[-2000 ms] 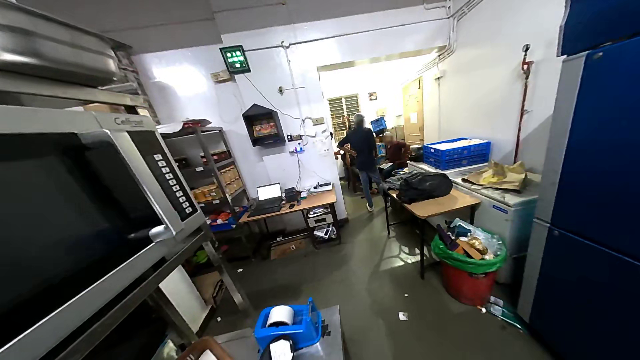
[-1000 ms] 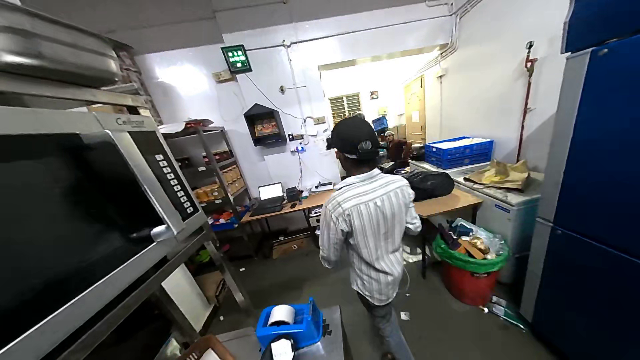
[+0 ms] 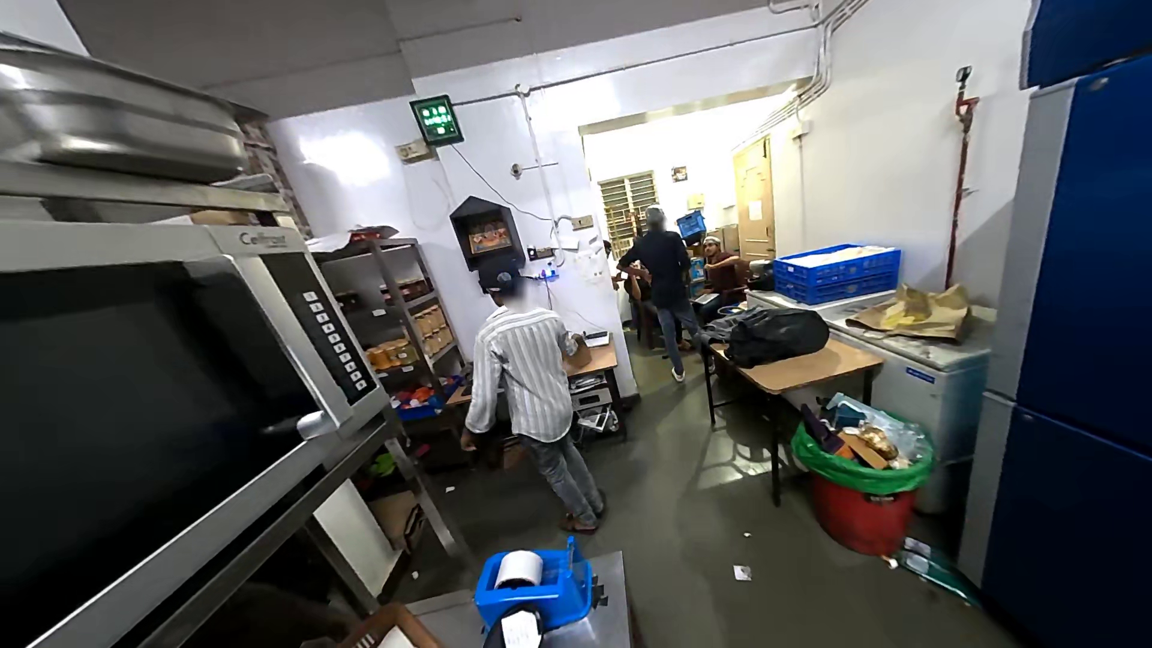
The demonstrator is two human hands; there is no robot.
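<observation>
Neither my left hand nor my right hand shows in the head view, so what they hold or touch is hidden. At the bottom centre, a blue label dispenser with a white roll sits on a steel table. Beside it, at the bottom edge, is part of a brown basket. A large oven with a dark glass door and a button panel fills the left side, and a steel pan rests above it.
A person in a striped shirt stands by the desk. Further back are a person in dark clothes and a seated person. To the right are a table with a black bag, a red bin, blue crates and a blue cabinet.
The person in the striped shirt, absent two seconds ago, has moved from the middle of the view away to the left, towards the desk. The view itself has hardly moved.
</observation>
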